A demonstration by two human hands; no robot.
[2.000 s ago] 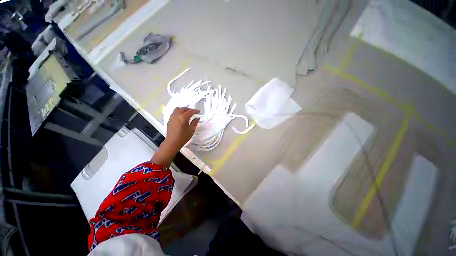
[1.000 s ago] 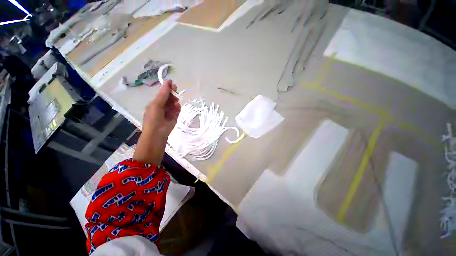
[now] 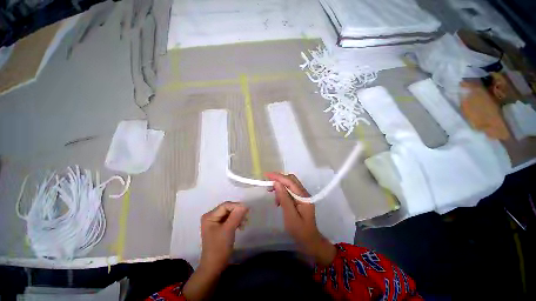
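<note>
A white vest-shaped cut piece (image 3: 214, 203) lies flat in front of me, its two straps pointing away. My right hand (image 3: 288, 191) pinches a narrow white edging strip (image 3: 250, 181) near its middle, over the U-shaped gap's near edge. The strip's left end turns up beside the left strap; its right part curves up past my hand. Whether the strip touches the piece is unclear. My left hand (image 3: 226, 220) is left of my right hand over the panel, fingers curled, with nothing visible in them.
A looped bundle of long strips (image 3: 64, 214) and a small folded white piece (image 3: 132, 147) lie at left. A short-strip pile (image 3: 341, 88), finished panels (image 3: 441, 170) and a stack of cut panels (image 3: 385, 20) are at right. Yellow tape (image 3: 250, 117) marks the table.
The view has swung right, bringing the whole cut piece and finished panels in. My left hand has moved from the strip bundle to the panel; a strip is now in my right hand, newly in view.
</note>
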